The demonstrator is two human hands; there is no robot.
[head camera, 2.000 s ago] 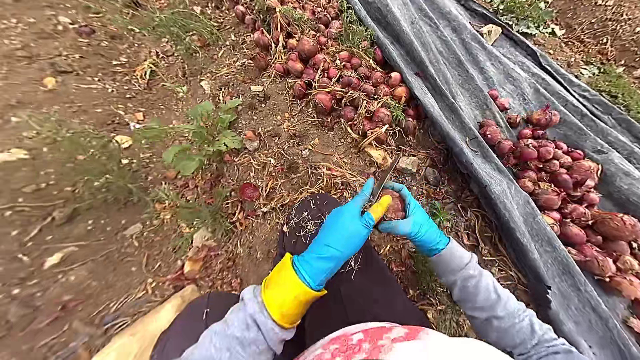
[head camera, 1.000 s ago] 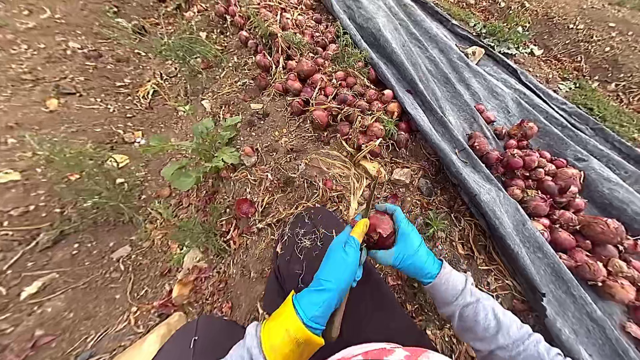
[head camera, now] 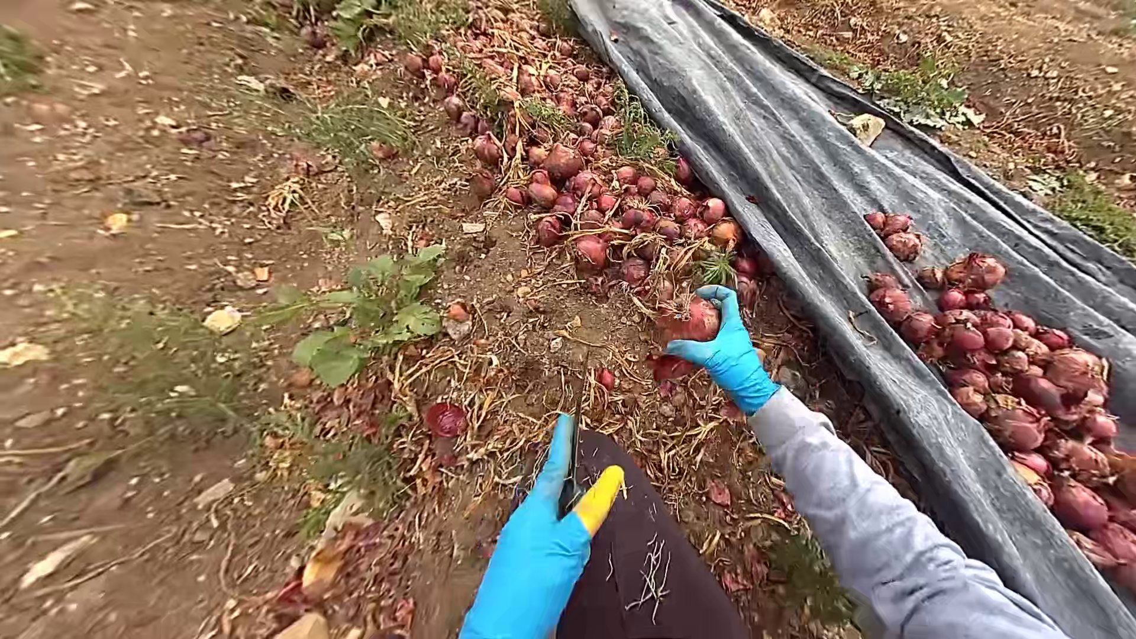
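My left hand point(head camera: 550, 524), in a blue glove with a yellow thumb, grips a knife point(head camera: 575, 448) above my dark trouser leg; the thin blade points away from me. To its right and farther out, my right hand point(head camera: 723, 342), in a blue glove, has its fingers and thumb around a large red onion point(head camera: 692, 319) with dry roots. This onion is at the near end of a long heap of red onions point(head camera: 639, 213) lying on the soil.
A grey fabric sheet point(head camera: 763, 169) runs diagonally along the right, with a pile of red onions point(head camera: 1021, 373) on it. A leafy weed point(head camera: 373, 319) grows left of the heap. Dry stalks and a loose red onion skin point(head camera: 445, 419) lie near my knee point(head camera: 657, 550).
My hands were together at a red onion over my lap and are now apart. My right hand has moved out to the heap's near end; the knife stays in my left hand.
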